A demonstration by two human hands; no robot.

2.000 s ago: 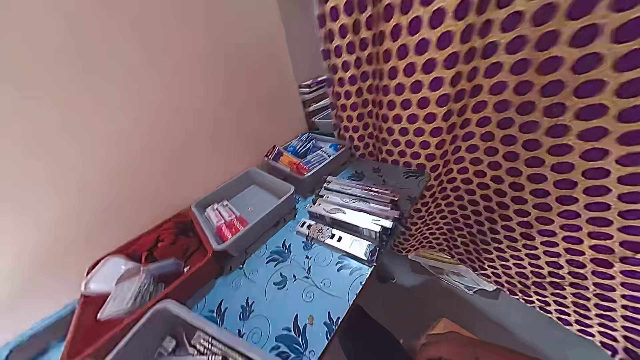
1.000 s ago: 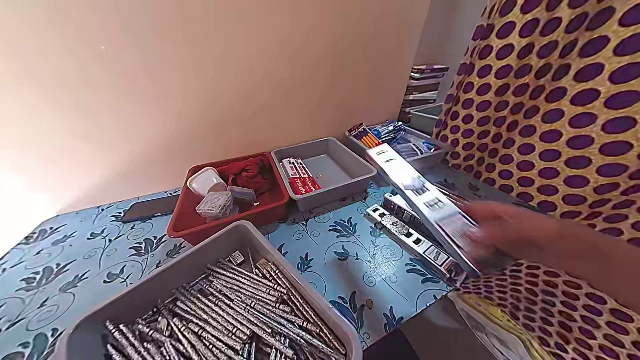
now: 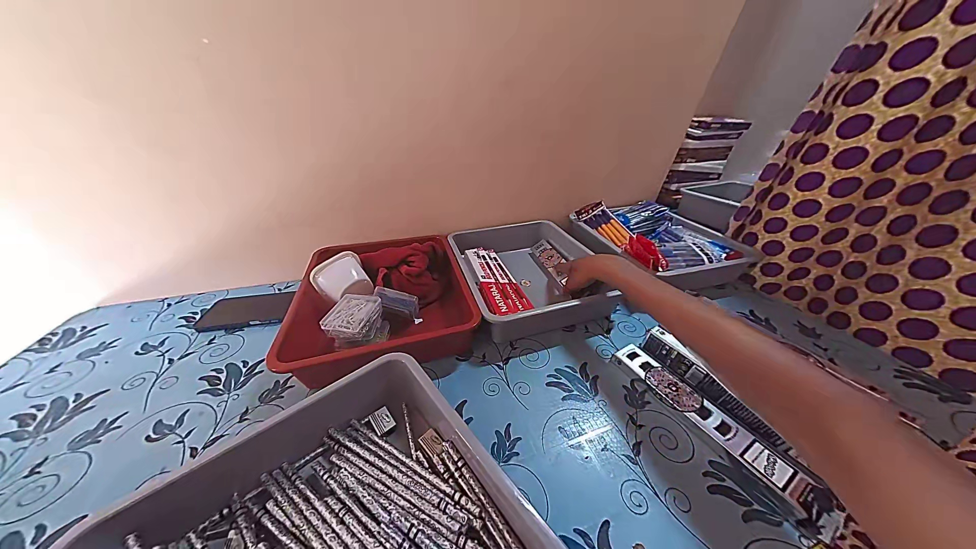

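Note:
My right hand [image 3: 591, 274] reaches in from the right, over the near right corner of the middle grey tray [image 3: 507, 328]. Its fingers are on a small patterned pencil box [image 3: 550, 261] standing in that tray. Red and white pencil boxes [image 3: 497, 282] lie at the tray's left side. Below my forearm, long patterned boxes [image 3: 705, 412] lie on the table. A larger grey tray [image 3: 427, 381] in front holds many patterned pencils [image 3: 381, 480] and a few small erasers or sharpeners. My left hand is out of view.
A red tray [image 3: 374, 347] holds a white container [image 3: 341, 277], clear boxes of pins or clips [image 3: 352, 316] and red cloth [image 3: 412, 271]. A dark flat object [image 3: 242, 311] lies left. Another grey tray [image 3: 705, 273] holds pens. A spotted curtain [image 3: 877, 191] hangs right, near stacked boxes [image 3: 705, 156].
My right hand, which held a long white box over the table, is now at the middle grey tray, where a patterned box stands beside the red and white ones.

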